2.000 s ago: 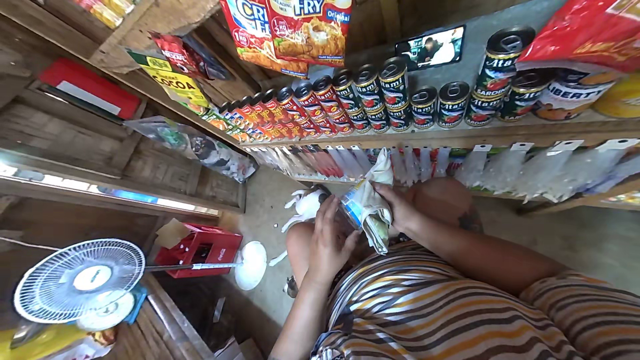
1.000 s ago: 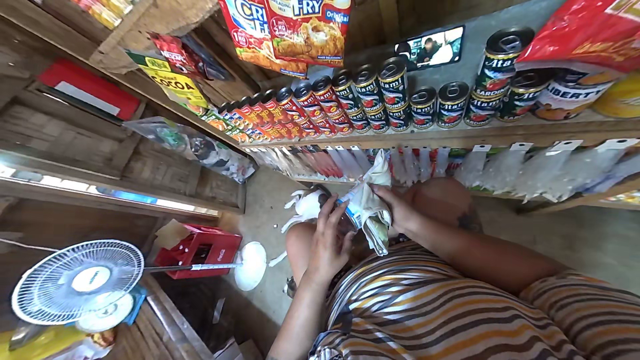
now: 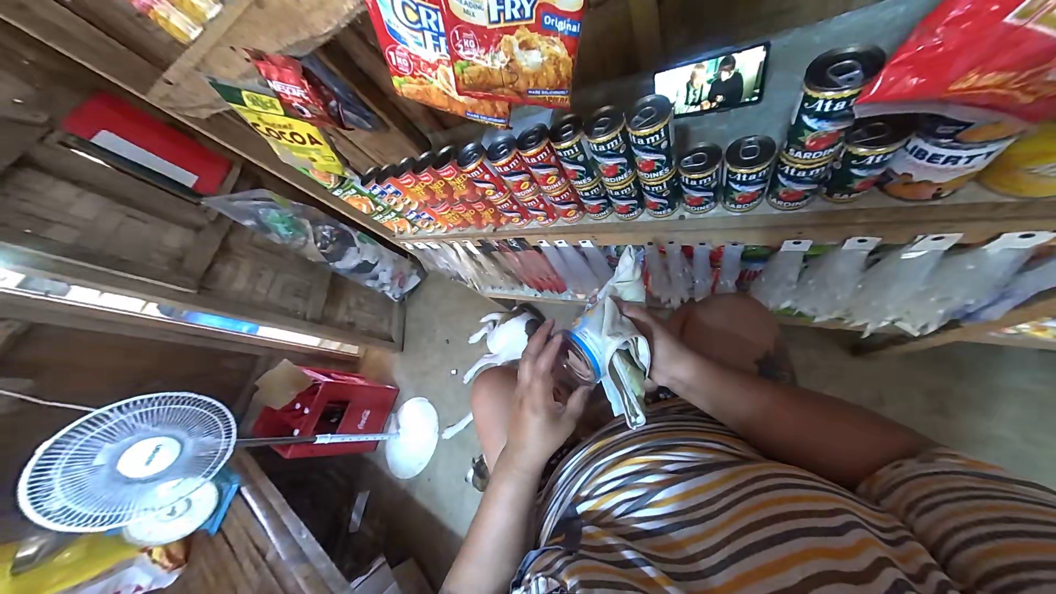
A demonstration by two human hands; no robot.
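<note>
Above my lap, my left hand (image 3: 544, 396) has its fingers and thumb around the end of a can (image 3: 584, 355) with a blue band. A pale cloth (image 3: 623, 342) wraps the can's other side and hangs down in folds. My right hand (image 3: 656, 338) grips the cloth against the can from the right; its fingers are partly hidden behind the cloth. Rows of sardine cans (image 3: 610, 157) stand on the shelf beyond my hands.
Clear plastic packets (image 3: 784, 276) hang under the wooden shelf edge (image 3: 742, 227). A phone (image 3: 714, 80) showing a video leans behind the cans. A white dog (image 3: 505, 337) lies on the floor. At left stand a fan (image 3: 148, 458) and a red bottle crate (image 3: 351, 412).
The can's end has turned more into view between my hands, and the cloth's folds have shifted. Both hands remain at about the same place.
</note>
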